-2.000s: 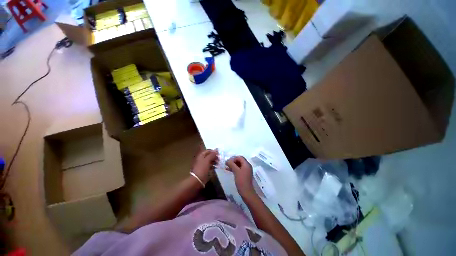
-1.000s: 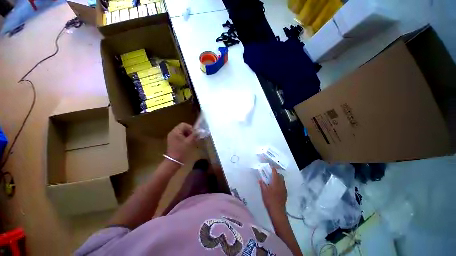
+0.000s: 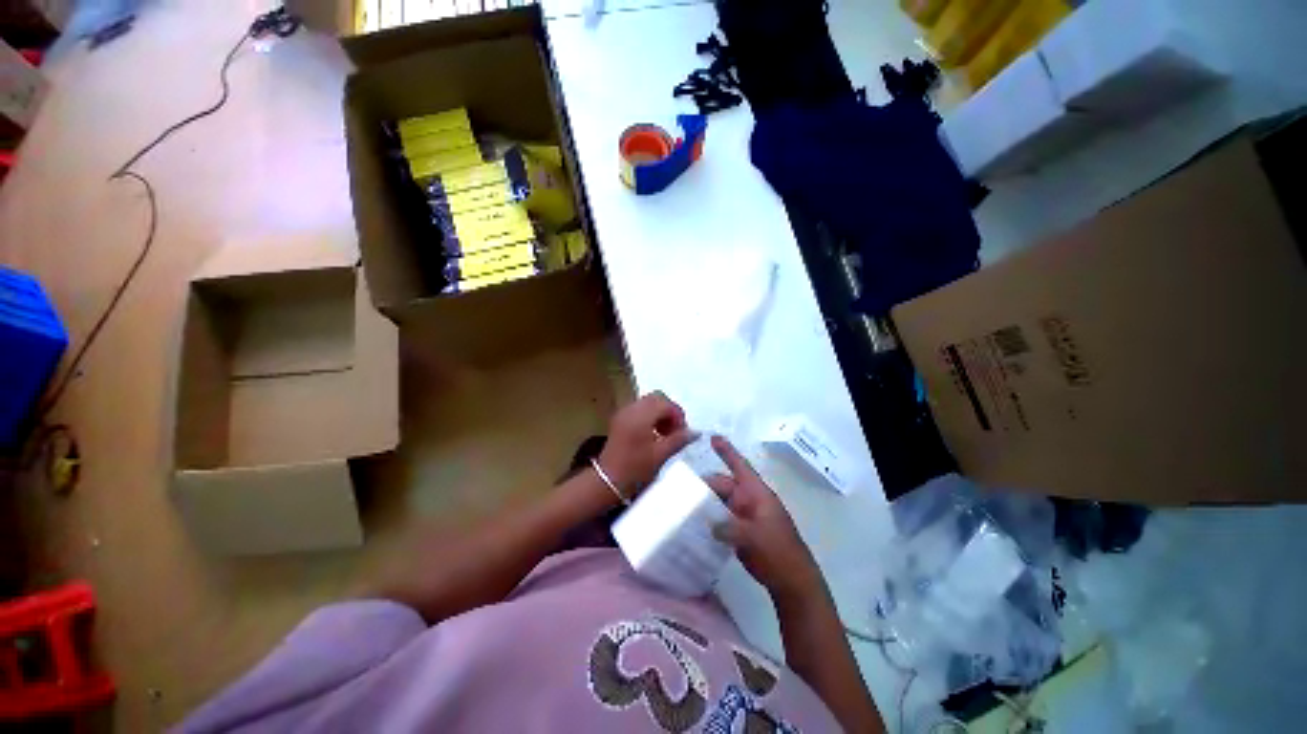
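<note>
A white product box (image 3: 671,528) is held in front of my body at the near edge of the white bench. My right hand (image 3: 760,519) grips its right side, fingers along the top. My left hand (image 3: 641,442) is at the upper end, fingertips pinched on a bit of clear film (image 3: 702,447); how the film sits on the box is blurred. A second white box (image 3: 807,455) with printed text lies on the bench beyond my right hand. A thin white bag or sheet (image 3: 738,294) lies further up the bench.
A tape roll (image 3: 647,152) and dark navy cloth (image 3: 874,187) lie further up. A large brown carton (image 3: 1104,344) and crumpled clear plastic (image 3: 975,581) are at the right. On the floor at the left are an open carton (image 3: 287,409), a carton of yellow boxes (image 3: 480,215) and a red stool (image 3: 50,653).
My right hand has lifted a white box off the bench and brought it to my body. My left hand has come back from beyond the bench edge to meet it. The view has shifted.
</note>
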